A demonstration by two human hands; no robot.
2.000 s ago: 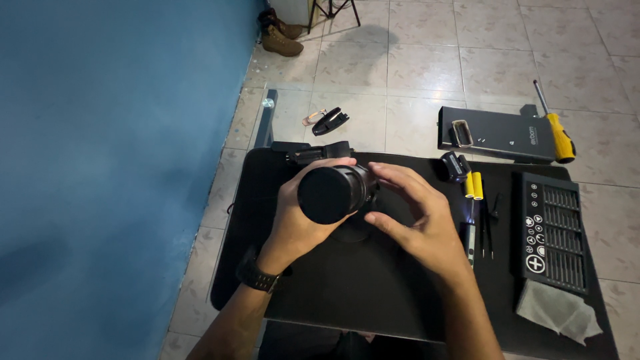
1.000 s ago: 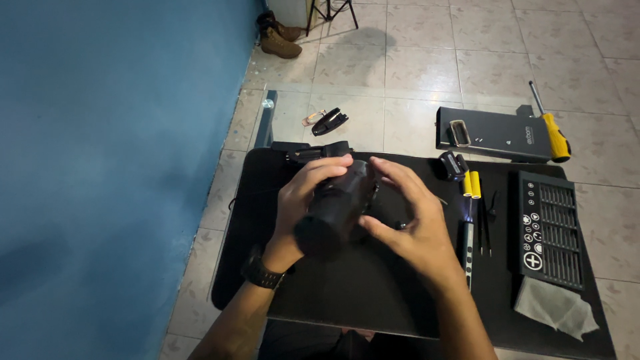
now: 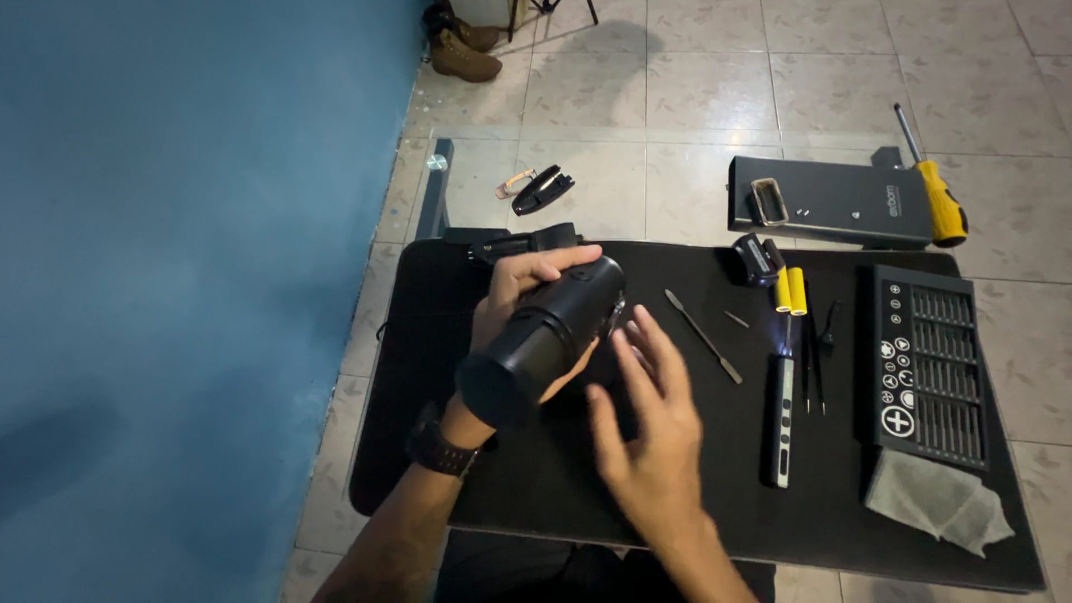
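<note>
My left hand (image 3: 519, 293), with a dark watch on its wrist, grips a black cylindrical device (image 3: 544, 335) from behind and beneath. The device lies tilted, its wide round end toward me and to the left. My right hand (image 3: 649, 410) is just right of it, fingers apart and somewhat blurred, holding nothing. Behind the left hand lies another black part (image 3: 536, 241). To the right of my right hand are a double-ended metal spudger (image 3: 703, 337), a small bit (image 3: 737, 318) and a slim electric screwdriver (image 3: 784, 423) with its tip lit.
A black mat (image 3: 536, 502) covers a glass table. Rightward lie yellow battery cells (image 3: 790, 291), tweezers (image 3: 812, 360), a bit case (image 3: 930, 360) and a grey cloth (image 3: 938, 502). A black box (image 3: 829, 201), a yellow-handled screwdriver (image 3: 942, 201) and a black oval part (image 3: 543, 191) lie toward the far edge.
The black device has been tilted, so more of its side shows than two seconds ago. My right hand has moved off it, toward me, uncovering the spudger.
</note>
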